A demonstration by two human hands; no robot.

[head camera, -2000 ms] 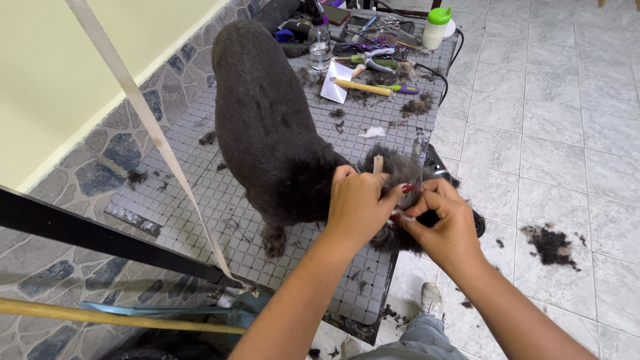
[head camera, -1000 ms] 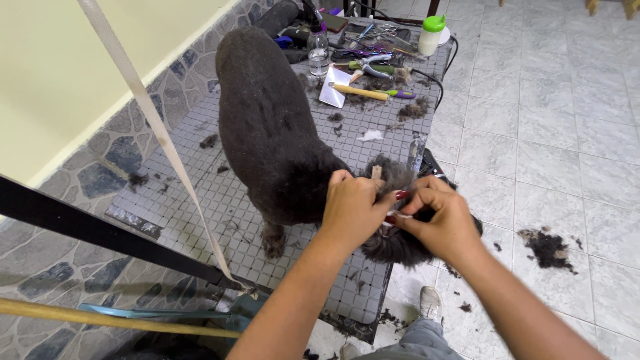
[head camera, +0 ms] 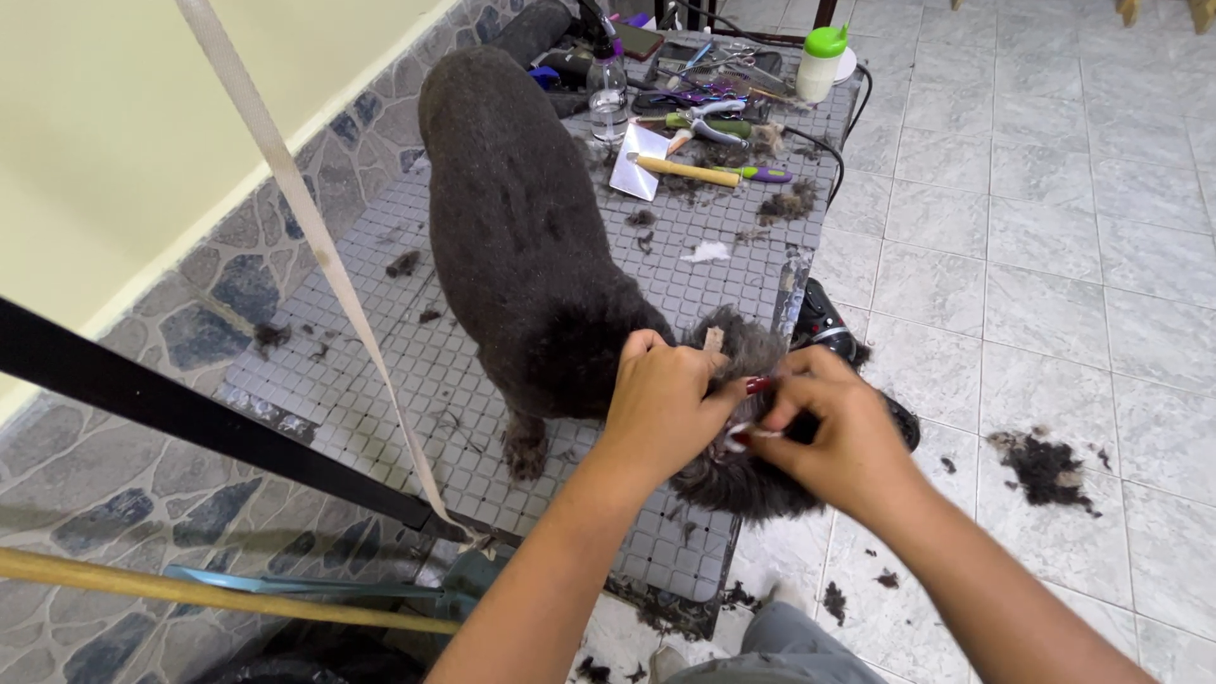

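A dark dog with a closely clipped body (head camera: 522,199) stands on a grooming table (head camera: 380,332), its shaggy head at the table's near right edge. My left hand (head camera: 670,394) grips fur by the dog's ear, with red-nailed fingertips near the middle of the head. My right hand (head camera: 836,423) pinches a small piece of white cotton (head camera: 746,435) against the ear area. A beige strip (head camera: 714,339) shows beside my left hand. The dog's face is hidden.
At the table's back lie a slicker brush (head camera: 684,169), nail clippers (head camera: 717,123), scissors, a spray bottle (head camera: 608,95) and a green-capped bottle (head camera: 819,66). A black post (head camera: 209,418) and strap (head camera: 328,247) stand left. Hair clumps (head camera: 1045,465) lie on the floor.
My right hand has shifted slightly at the dog's head, and white cotton shows more plainly at its fingertips. My left hand keeps its hold.
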